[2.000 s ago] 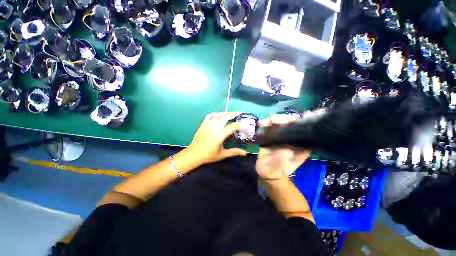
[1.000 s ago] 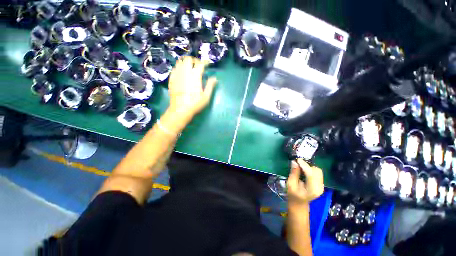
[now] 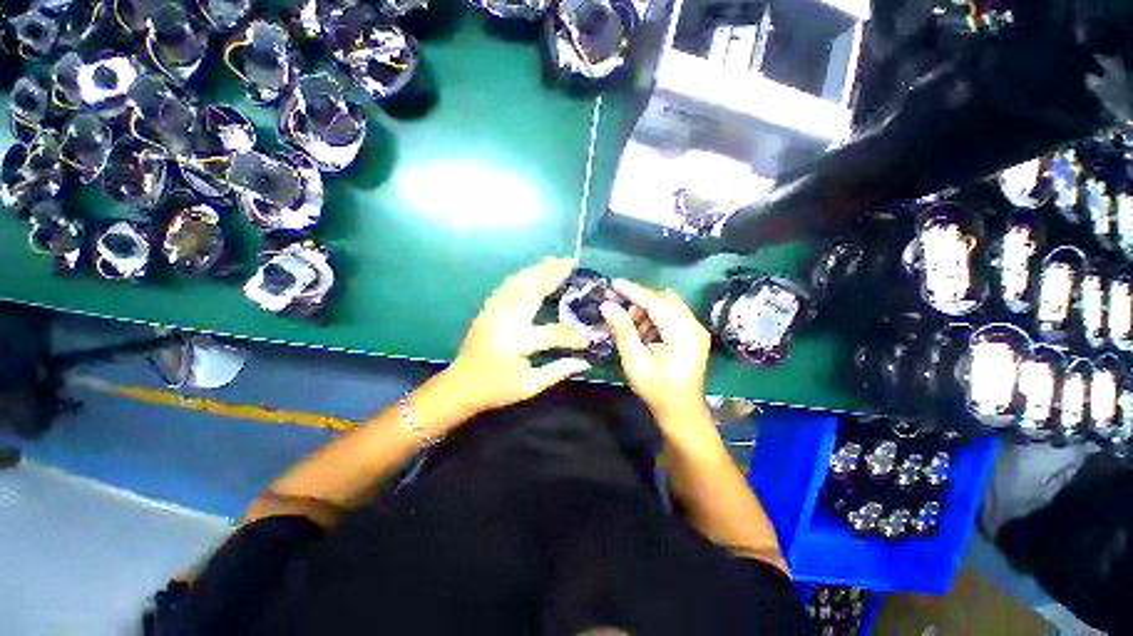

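A round black housing unit [image 3: 586,311] lies at the bench's front edge between my hands. My left hand [image 3: 512,338] holds it from the left, thumb and fingers around its side. My right hand [image 3: 659,342] has its fingertips on the unit's right side and top; whether a small part is between them cannot be told. Another housing unit [image 3: 760,316] with a pale rectangular centre sits to the right of my right hand. The black power driver [image 3: 870,168] hangs at the right, its tip near the screw feeder's front ledge.
The white screw feeder [image 3: 746,99] stands behind my hands. Waiting units [image 3: 317,121] with wire loops cluster at the left. Lined-up units [image 3: 998,373] with bright centres stand at the right. A blue bin [image 3: 808,528] with small components is below the bench edge.
My left hand has come back from the waiting units to the front edge and now holds a unit. My right hand has moved left from the pale-centred unit to this one.
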